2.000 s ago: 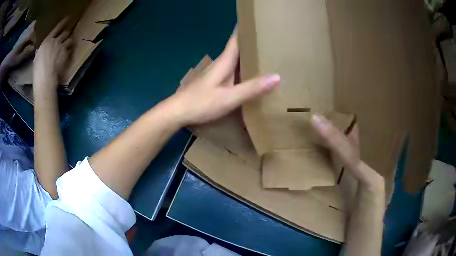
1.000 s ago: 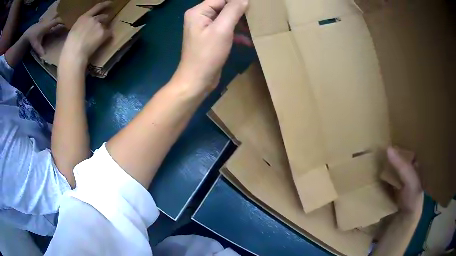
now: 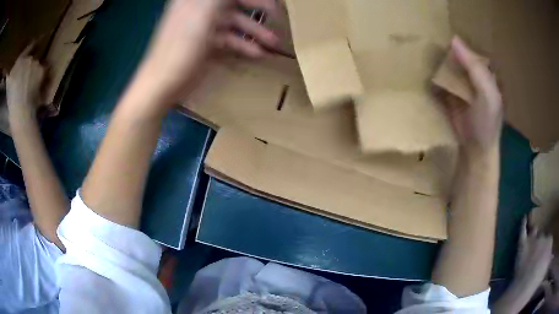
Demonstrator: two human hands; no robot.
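Note:
A brown box blank (image 3: 398, 67) is held up at the upper right, its flaps partly bent and its large panel close to the camera. My right hand (image 3: 477, 101) grips its right side, thumb near a small corner flap (image 3: 456, 76). My left hand (image 3: 208, 37) is blurred at the upper left of the blank, fingers apart, not visibly touching it. Under the blank lies a stack of flat blanks (image 3: 331, 184) with dark slots, near the table's front edge.
The dark green table (image 3: 306, 236) has pale edges and a gap left of the stack. At the left, another person's hand (image 3: 26, 83) rests by more blanks (image 3: 61, 55). At the lower right edge another person's hand (image 3: 532, 254) shows near cardboard (image 3: 544, 178).
My left hand has let go of the blank's upper left edge and moved left. My right hand and the blank have moved up in the picture. The view has shifted, showing more of the stack.

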